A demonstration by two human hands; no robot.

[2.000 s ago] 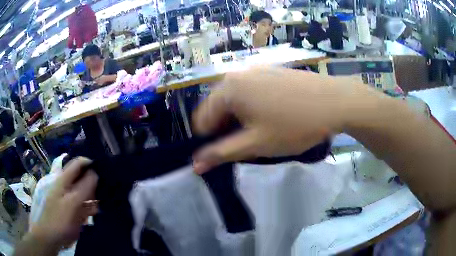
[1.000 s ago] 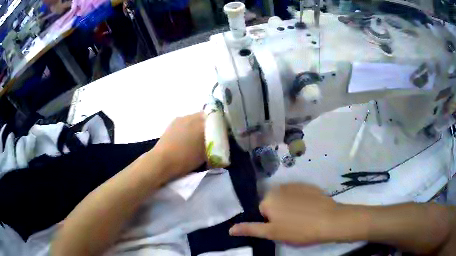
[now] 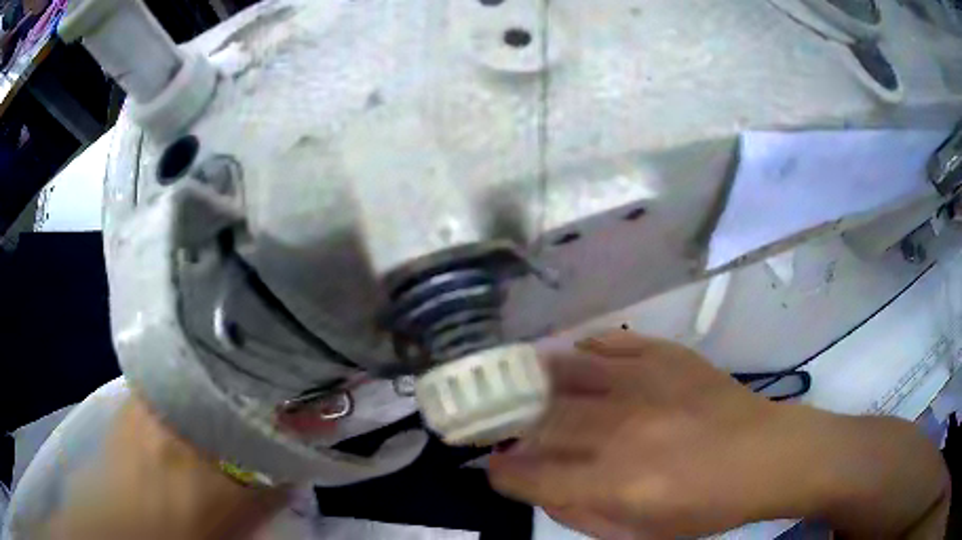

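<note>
The large off-white sewing machine head [image 3: 306, 200] fills the upper part of the view. Its white ribbed tension dial [image 3: 483, 392] with a dark spring hangs over the work. Black fabric [image 3: 448, 501] lies low in the middle, with white fabric [image 3: 369, 531] at its lower edge. My left hand [image 3: 158, 475] is at the lower left, blurred and cut off, its fingers hidden behind the machine head. My right hand [image 3: 643, 438] is right of the dial, over the black fabric; its fingertips are partly hidden, so its hold is unclear.
Black thread snips [image 3: 781, 382] lie on the machine bed behind my right hand, partly hidden. A slim white stick [image 3: 713, 304] lies farther back. A paper label [image 3: 823, 190] is on the machine arm. More black fabric [image 3: 58, 316] is at the left edge.
The view has moved much closer to the machine head, which now covers my left hand's fingers and the sewing area. My right hand now sits close beside the dial in view.
</note>
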